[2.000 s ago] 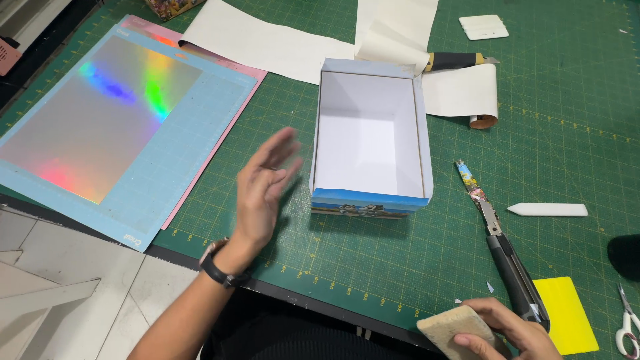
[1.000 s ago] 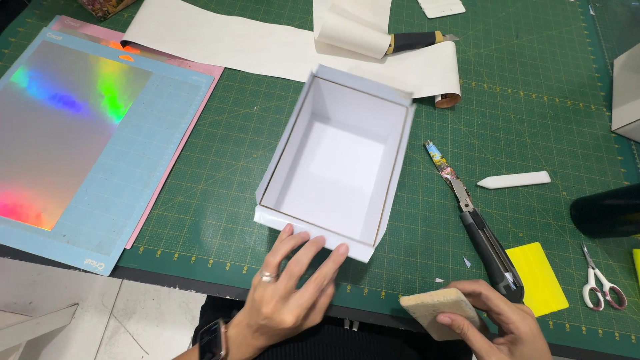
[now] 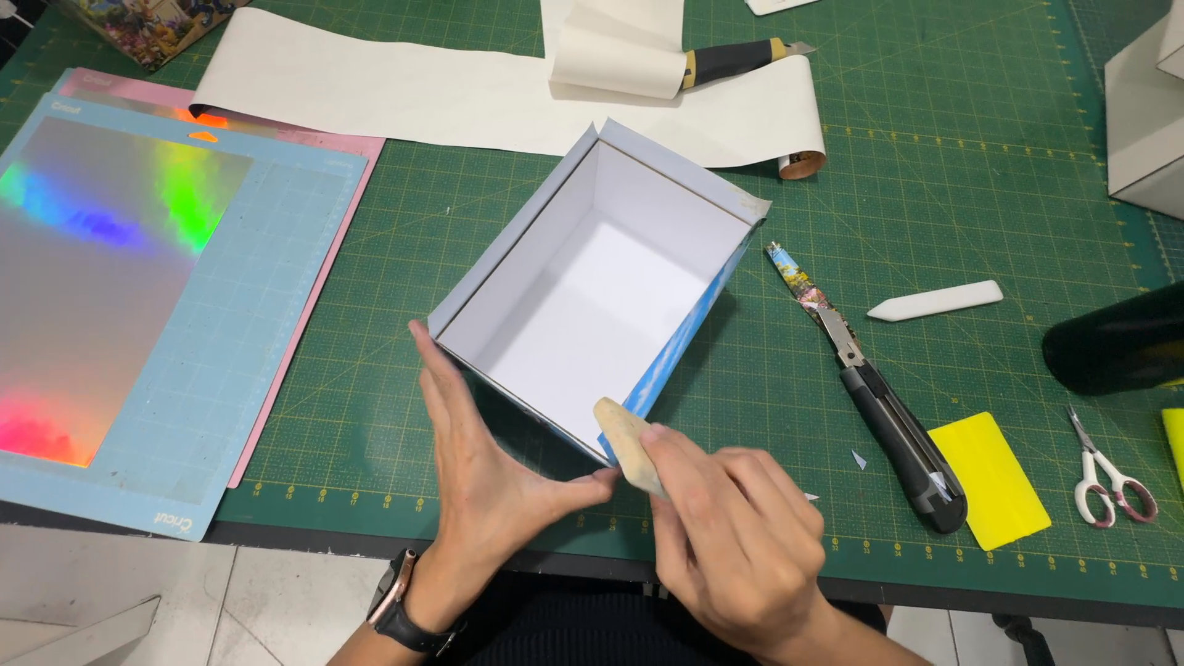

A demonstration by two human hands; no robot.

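Note:
An open box with a white inside (image 3: 638,268) sits turned at an angle on the green cutting mat, paper flaps standing along its upper edges. My left hand (image 3: 486,462), with a watch on its wrist, spans the near side, fingers at the left corner and thumb at the near corner. Between the fingers of my right hand (image 3: 740,536) is a pale flat block (image 3: 629,449), its tip at the blue-printed right rim by the near corner. Right of the box lie a black utility knife (image 3: 893,435) and a white pointed folding tool (image 3: 936,301).
Blue Cricut mat (image 3: 287,250) with holographic sheet lies at left. White paper strip (image 3: 388,88) and a black-and-gold knife (image 3: 735,63) lie behind the box. At right are a yellow card (image 3: 994,481), small scissors (image 3: 1105,481), a dark cylindrical object (image 3: 1115,338) and white boxes (image 3: 1147,139).
The box has been turned on the mat. My left hand has shifted to its near left side, and my right hand has brought the block from the table's front edge up to the rim.

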